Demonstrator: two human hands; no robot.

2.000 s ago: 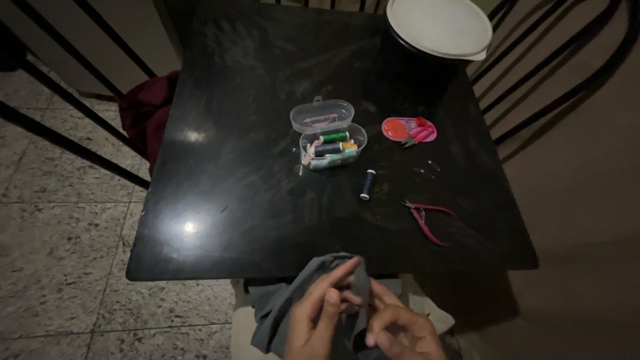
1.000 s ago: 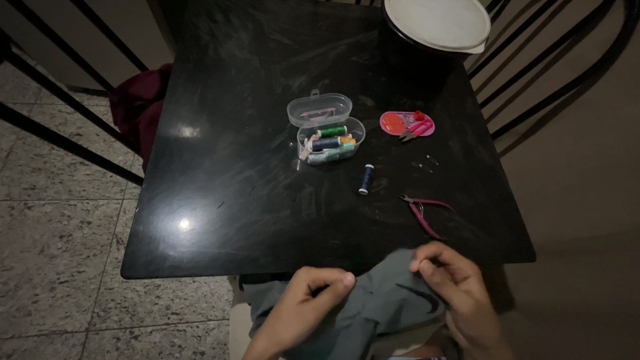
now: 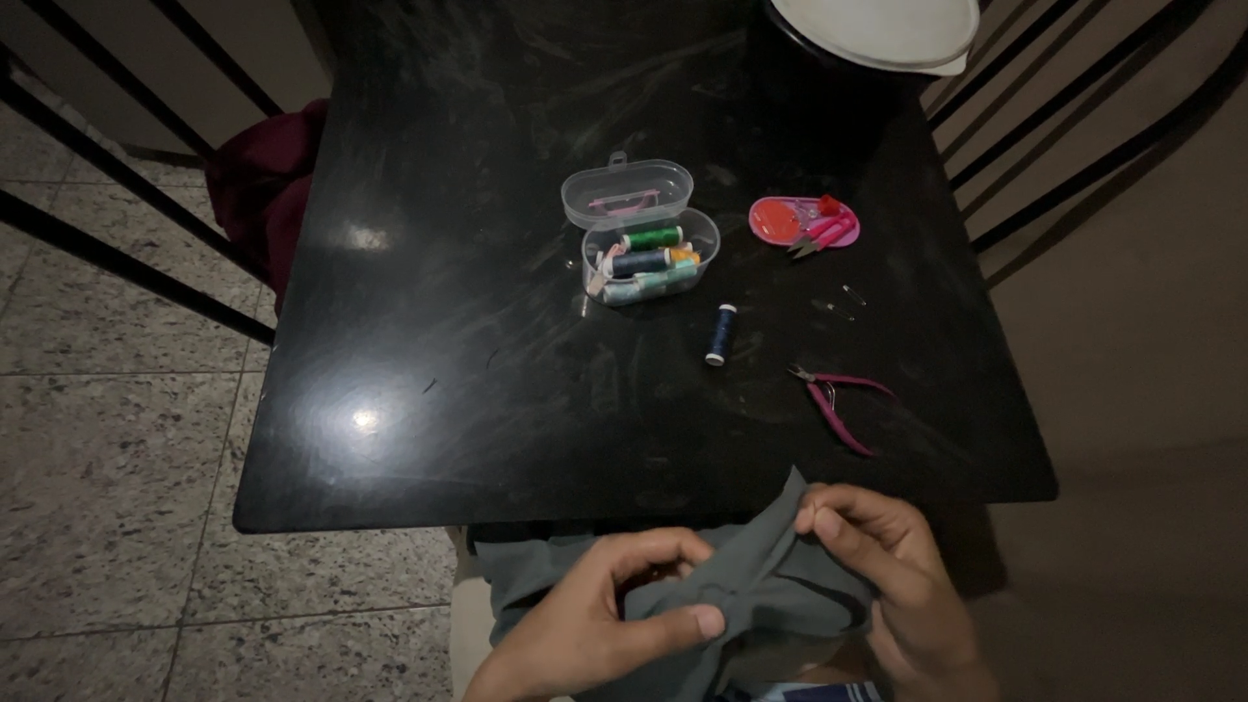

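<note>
Grey-green fabric [image 3: 770, 575] lies over the lap in front of the table edge. My left hand [image 3: 624, 614] grips its left part, thumb on top and fingers behind the cloth. My right hand [image 3: 877, 556] pinches the cloth near a raised corner between thumb and fingers. Beyond the hands on the table lie pink-handled nippers [image 3: 834, 414], their handles spread, and a spool of dark blue thread [image 3: 721, 334]. An open clear plastic box [image 3: 709, 255] holds several thread spools, green, navy and light blue among them. Whether a needle is in either hand cannot be told.
On the black table [image 3: 439, 448], a pink sewing-kit tray [image 3: 775, 222] carries small pink-handled scissors [image 3: 824, 234]. Small safety pins [image 3: 854, 294] lie near it. A dark pot with a white lid [image 3: 887, 29] stands at the back right. Chairs flank the table, with maroon cloth [image 3: 263, 195] at left.
Two seconds ago both hands were close together over bunched cloth; now they are farther apart with the fabric spread between them. Since one second ago, a corner of the cloth has come up beside my right fingers.
</note>
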